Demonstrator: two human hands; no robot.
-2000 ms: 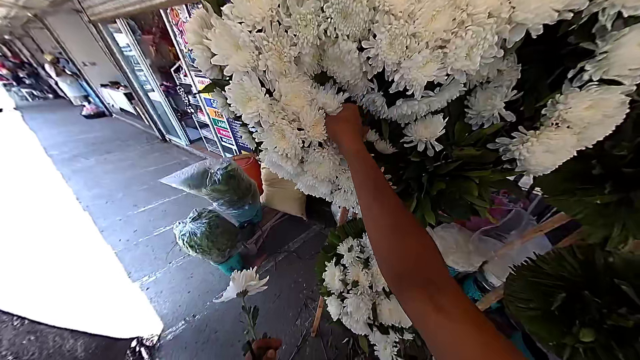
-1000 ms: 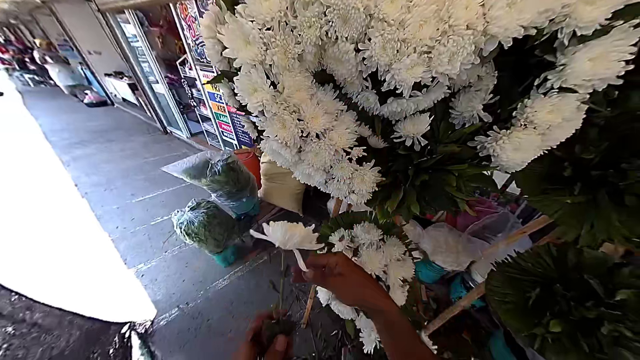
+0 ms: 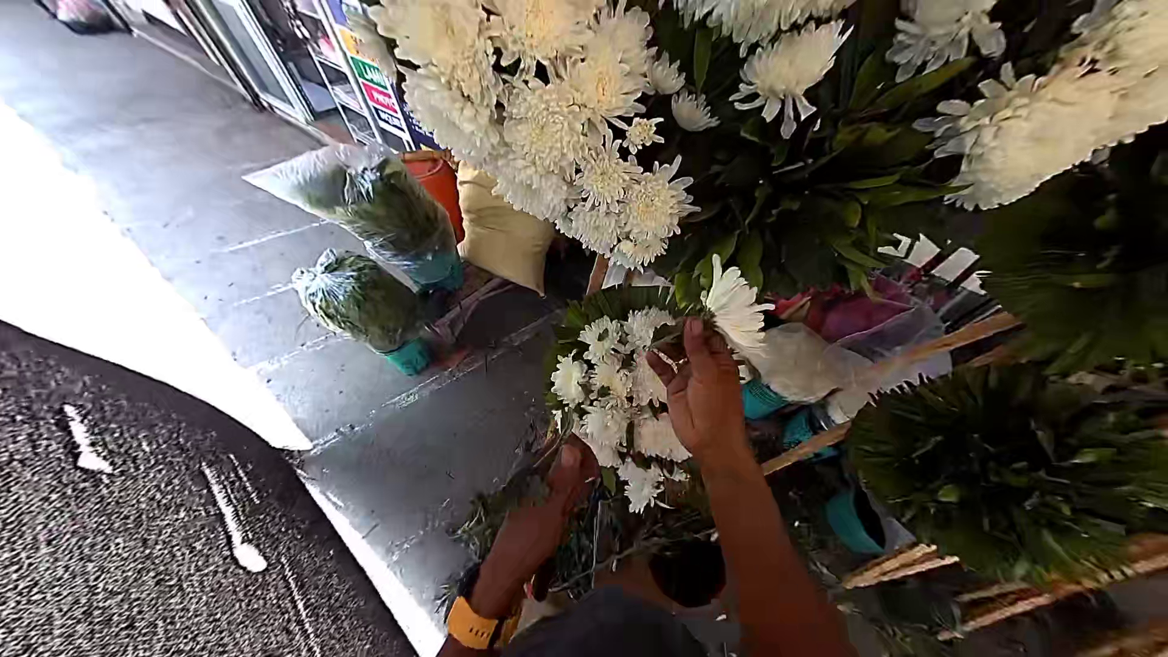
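Observation:
My right hand (image 3: 701, 388) pinches a white chrysanthemum (image 3: 733, 306) just below its bloom, which faces right. Lower left, my left hand (image 3: 568, 479), a yellow-banded watch on its wrist, has its fingers closed near the stems; what lies within them is partly hidden, though a thin stem seems to run there. Behind both hands is a smaller arrangement of white chrysanthemums (image 3: 607, 401) ringed by green leaves. Above hangs a large mass of white chrysanthemums (image 3: 557, 109) with dark green foliage (image 3: 776, 201) beside it.
Plastic-wrapped greenery (image 3: 351, 297) in teal buckets stands on the pavement at left, near an orange bucket (image 3: 436, 192) and a cream sack (image 3: 502, 228). Wooden poles (image 3: 912, 351) and a round leafy arrangement (image 3: 1004, 465) are at right. Cut stems lie low in the middle.
My right hand has come down from the large white flowers to the single chrysanthemum. That flower has moved right, its bloom now turned sideways. The view has shifted downward.

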